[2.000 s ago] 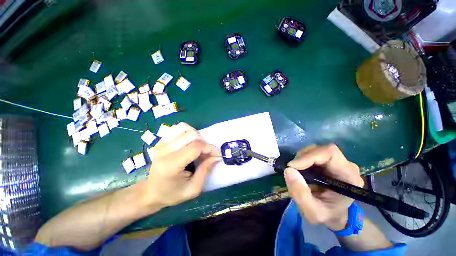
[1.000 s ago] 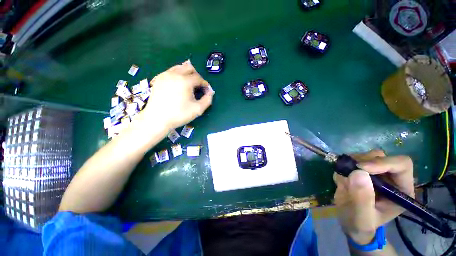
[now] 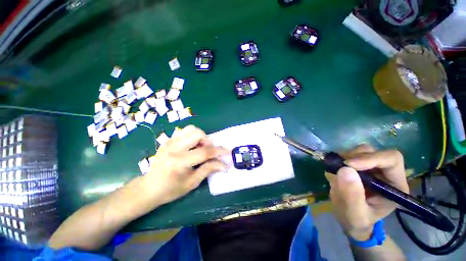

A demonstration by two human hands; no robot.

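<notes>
An open black unit point(image 3: 247, 157) with pale parts inside lies on the white work pad point(image 3: 278, 171). My left hand point(image 3: 191, 160) is at the pad's left side, fingertips pinched on a small pale battery cell point(image 3: 220, 163), partly hidden and blurred, just left of the unit. My right hand point(image 3: 365, 186) holds the black soldering iron point(image 3: 393, 196) like a pen. The iron's tip is over the pad's upper right part, apart from the unit. A loose pile of silver-white cells point(image 3: 122, 109) lies to the left, with some cells partly behind my left hand.
Several more black units point(image 3: 247, 87) lie beyond the pad. A yellow-brown round pot point(image 3: 411, 79) stands at right, below a fume fan point(image 3: 398, 10). A clear plastic tray stack point(image 3: 28, 178) is at far left. A thin pale wire point(image 3: 46, 110) runs in from the left.
My left hand reached to the far side of the cells and is back beside the unit; one outlying cell is gone from the bench. The iron has moved off the unit to the right.
</notes>
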